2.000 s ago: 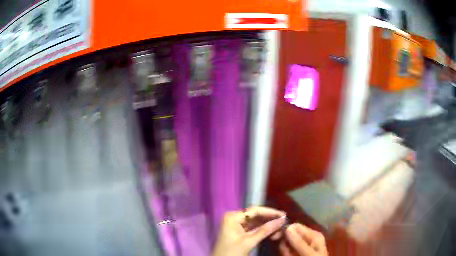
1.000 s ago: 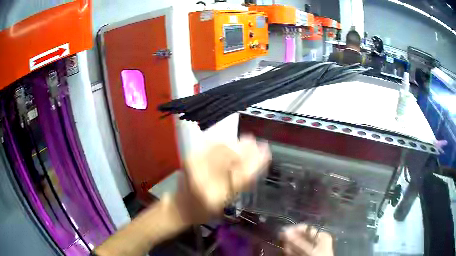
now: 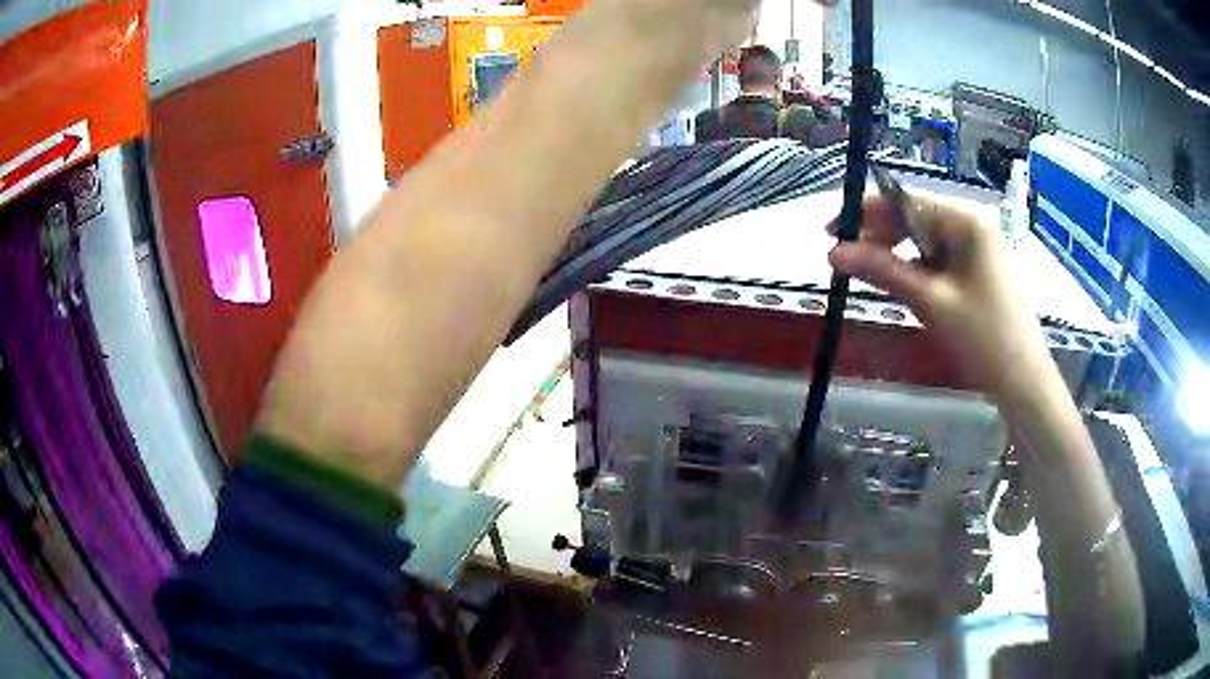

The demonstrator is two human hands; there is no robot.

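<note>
A long black strap [image 3: 853, 146] runs down from the top edge, in front of the edge-painting machine [image 3: 783, 345]; its lower end is blurred near the rollers. My right hand [image 3: 929, 252] pinches the strap between thumb and fingers at mid-height. A thin dark metallic piece [image 3: 902, 212], maybe a small tool, shows between its fingers. My left forearm [image 3: 438, 239] reaches up across the picture. My left hand is cut off by the top edge beside the strap, so its grip is hidden.
A bundle of black straps [image 3: 690, 199] lies on the white machine top [image 3: 783, 246]. A red door [image 3: 246, 239] and the magenta-lit oven are at left. A grey-green stool [image 3: 451, 524] is low at centre-left. A person [image 3: 759, 93] is behind the machine.
The view has turned right from the oven to the machine. My left hand has gone up to the top edge. My right hand has risen and now holds a black strap.
</note>
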